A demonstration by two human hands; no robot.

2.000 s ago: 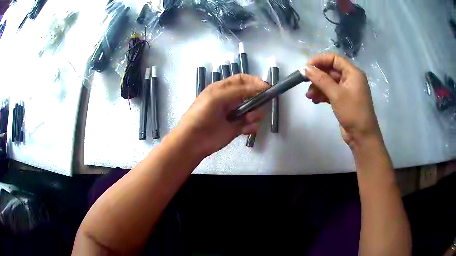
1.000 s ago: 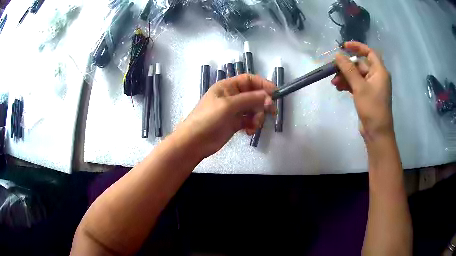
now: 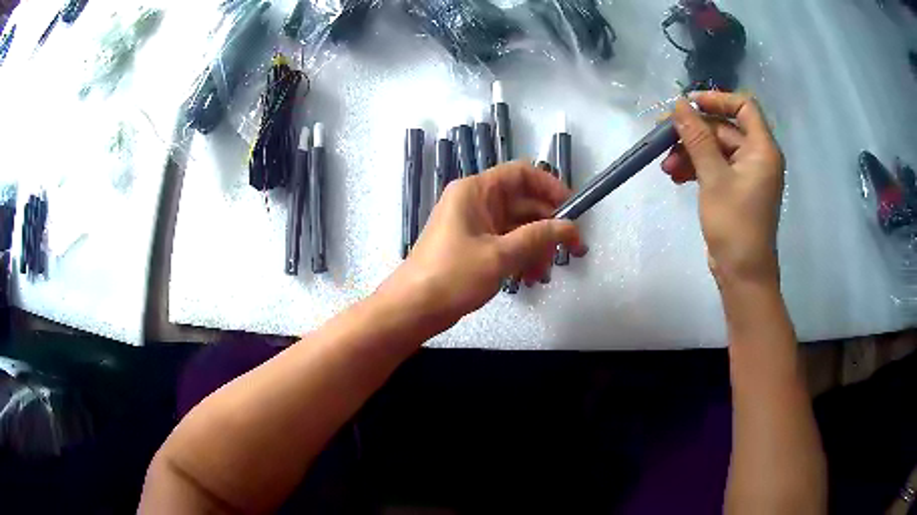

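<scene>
A dark tube (image 3: pixel 623 169) is held aslant above the foam-covered table between my two hands. My left hand (image 3: pixel 503 226) grips its lower left end between thumb and fingers. My right hand (image 3: pixel 726 161) pinches its upper right end; the fingers hide that tip. Several dark tubes with white tips, one of them here (image 3: pixel 412 191), lie upright in the picture behind and beside my left hand, which partly covers some. Two more dark tubes (image 3: pixel 318 211) lie at the left beside a black coiled cable (image 3: pixel 271 131) with yellow ends.
Bagged black cables (image 3: pixel 452 30) lie along the back. A black coil with a red patch (image 3: pixel 712 40) lies at the back right, and another red-and-black bundle (image 3: pixel 887 191) at the far right. A second foam-covered table (image 3: pixel 90 292) at the left holds dark items. A gap separates the tables.
The held tube has moved to the right and up from its place two seconds ago. My right hand has moved right. My left hand has shifted slightly right with its end of the tube.
</scene>
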